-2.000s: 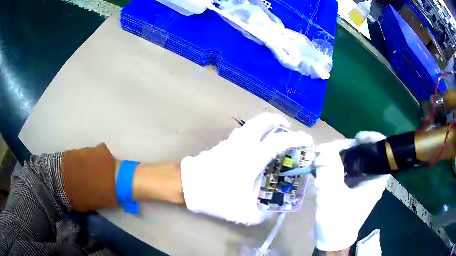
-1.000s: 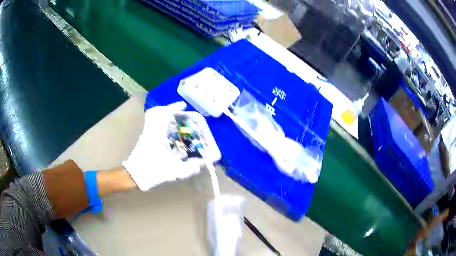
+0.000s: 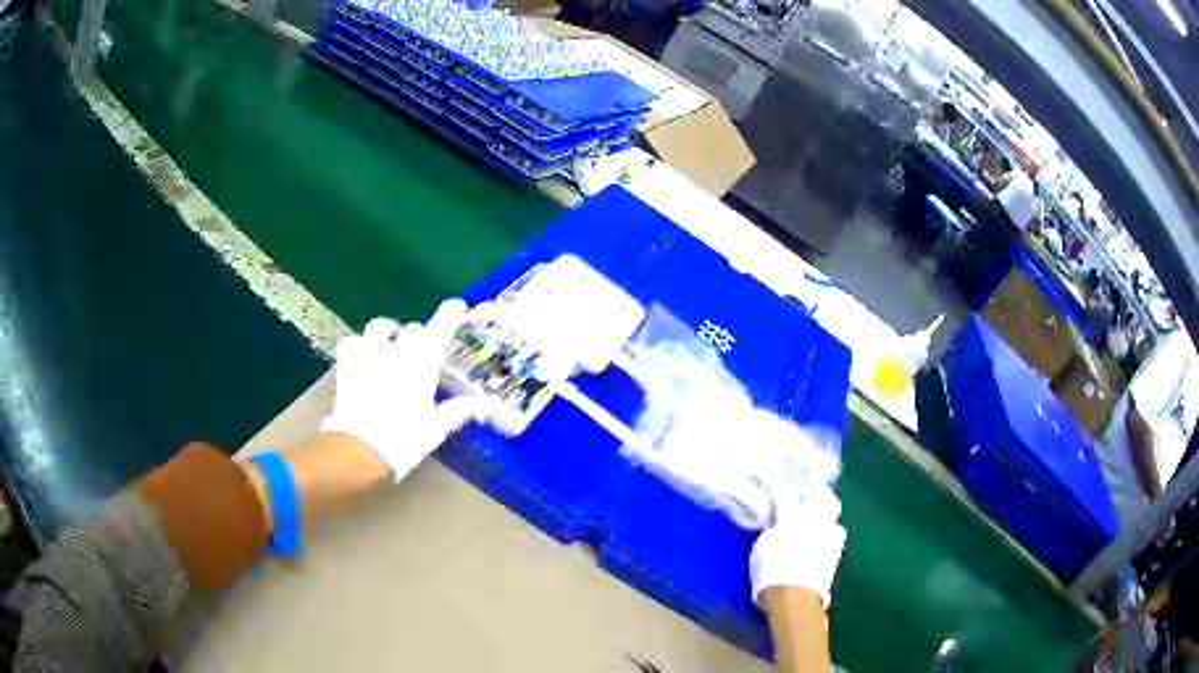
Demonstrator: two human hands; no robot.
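An open white socket housing (image 3: 530, 409) with a circuit board (image 3: 500, 362) inside lies at the left part of the blue corrugated sheet stack (image 3: 789, 348). My left hand (image 3: 395, 394), in a white glove, grips its left edge. A second white housing (image 3: 585, 305), closed side up, lies right behind it, touching or overlapping. A white power cord (image 3: 598, 418) runs from the open housing towards a clear, crinkled plastic bag (image 3: 704, 447). My gloved right hand (image 3: 798, 546) holds the near right end of the bagged cords; its fingers are partly blurred.
A tan board (image 3: 434, 565) lies in front, with a thin dark tip (image 3: 642, 664) at the bottom edge. A green belt (image 3: 329, 197) runs behind. Another blue stack (image 3: 487, 86) is far left, one more (image 3: 1032, 454) at right. A bottle with yellow contents (image 3: 894, 375) stands across the line.
My left hand has set the open housing onto the stack beside the other one. My right hand has come into view at the bag. The screwdriver seen earlier is out of view.
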